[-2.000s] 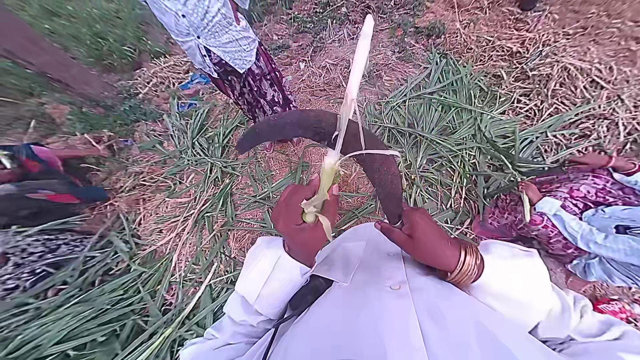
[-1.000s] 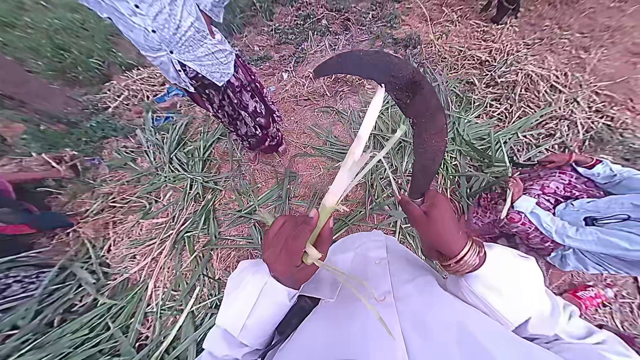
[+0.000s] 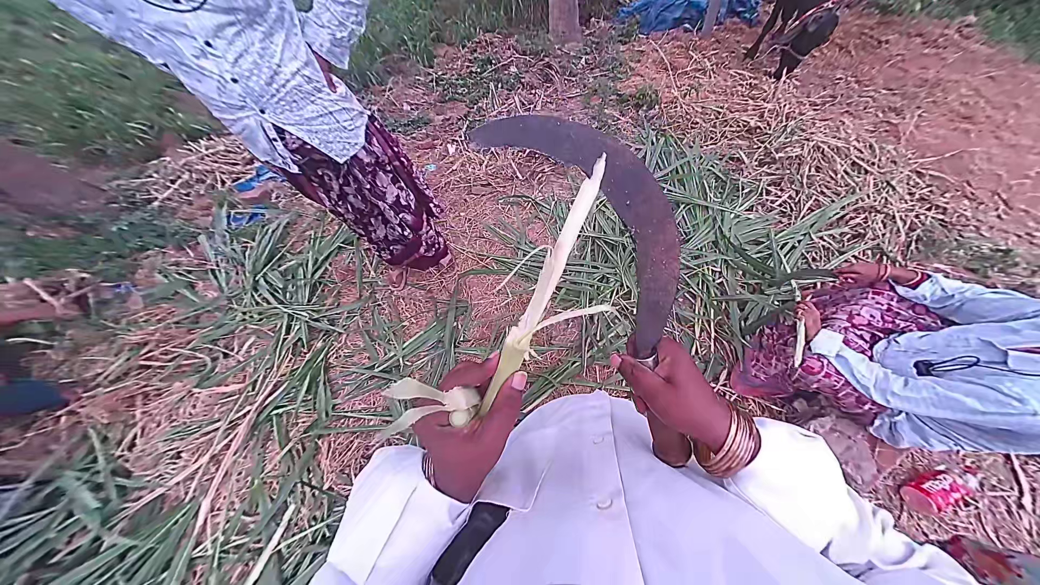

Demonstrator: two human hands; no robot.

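My left hand (image 3: pixel 471 431) is closed around a pale, partly peeled plant stalk (image 3: pixel 556 260), which points up and to the right. Strips of peel hang off the stalk, and a pale cut end shows at the palm. In my right hand (image 3: pixel 678 398) is the handle of a large sickle with a dark curved blade (image 3: pixel 654 236). The blade rises from the fist and bends over to the left, its tip beyond the stalk. The stalk's upper end overlaps the blade in view; whether they touch I cannot tell.
One person (image 3: pixel 357 187) stands ahead on the left. Another (image 3: pixel 918 349) sits at the right, holding a piece of stalk. Cut green leaves (image 3: pixel 284 301) and dry straw (image 3: pixel 812 130) cover the ground. A red packet (image 3: pixel 934 491) lies at the lower right; a dark animal's legs (image 3: pixel 792 41) show farther off.
The sickle was crossing behind the stalk near my left hand two seconds ago; its blade has since swung up and right. My left hand has kept the stalk. The view has tilted up somewhat.
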